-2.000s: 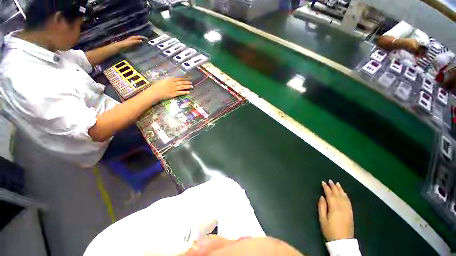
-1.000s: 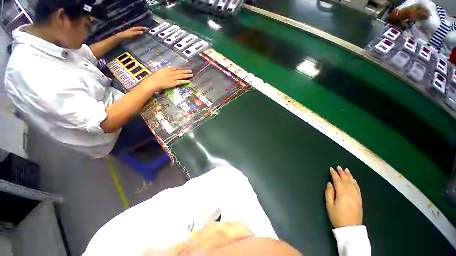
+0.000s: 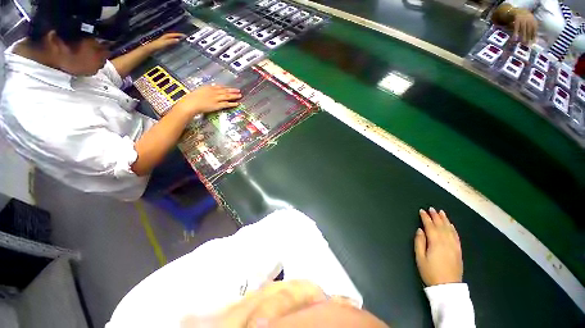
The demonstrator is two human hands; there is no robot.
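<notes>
My right hand (image 3: 440, 248) lies palm down on the dark green bench mat (image 3: 346, 192) at the lower right. It holds nothing, and its thumb is a little apart from the fingers. A blurred skin-coloured shape (image 3: 282, 307), perhaps my left hand, is cut off by the bottom edge beside a white sleeve (image 3: 224, 269). Its fingers and anything in it cannot be made out. No phone lies at my right hand.
Green conveyor (image 3: 378, 106) carries a tray of phones (image 3: 276, 24). A worker in white (image 3: 77, 122) sits left, by a row of white phones (image 3: 224, 48) and yellow-bordered phones (image 3: 163, 83). Printed sheets (image 3: 231, 134) lie there. Trays (image 3: 532, 73) and another person's hand show far right.
A tray of phones has come further into view on the belt at the top. The person's hand at far right has moved over the trays. My right hand stays flat on the mat.
</notes>
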